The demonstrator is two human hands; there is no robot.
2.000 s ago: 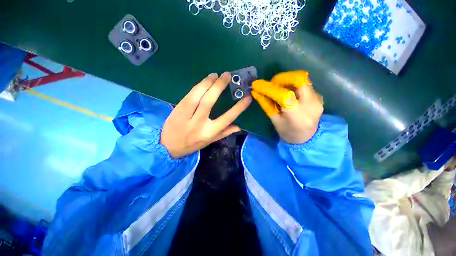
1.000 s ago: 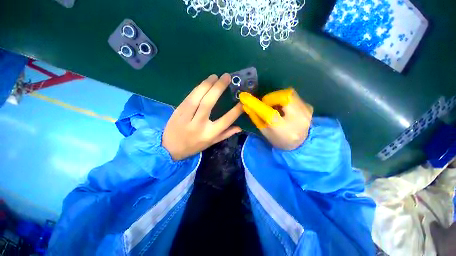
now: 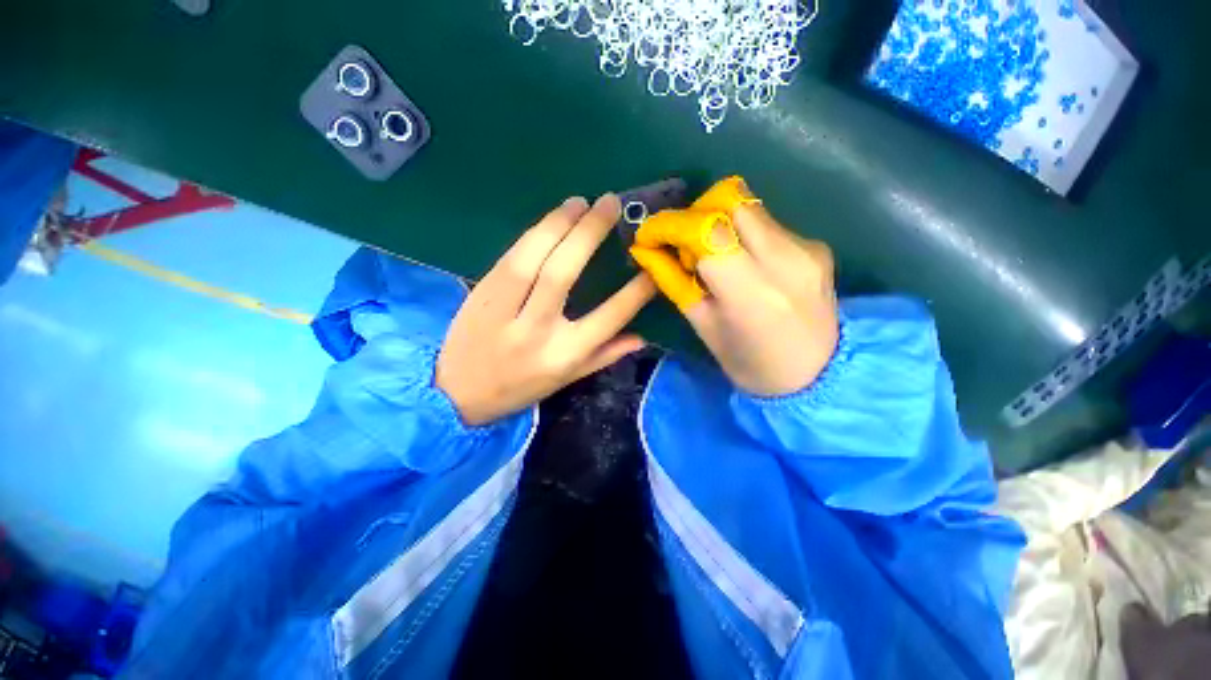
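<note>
A dark grey camera lens plate [image 3: 653, 194] lies on the green bench between my hands, with one white ring showing; its lower part is hidden by my right fingers. My left hand [image 3: 531, 316], bare, lies flat with fingers spread, two fingertips at the plate's left edge and one near its lower side. My right hand [image 3: 757, 286], in orange-yellow finger cots, has its fingers bent together over the plate's lower part. Whether the fingertips pinch a small piece cannot be seen.
Another lens plate [image 3: 365, 112] with three rings lies at the upper left. A heap of white rings [image 3: 691, 47] lies at the top. A white tray [image 3: 1078, 133] with blue pieces stands upper right. A perforated strip [image 3: 1109, 341] lies at the right. A person's pale sleeve [image 3: 1102, 531] shows lower right.
My right hand moved from the plate's right side to its lower part, and its fingers are now more bent over it. My left hand has barely moved.
</note>
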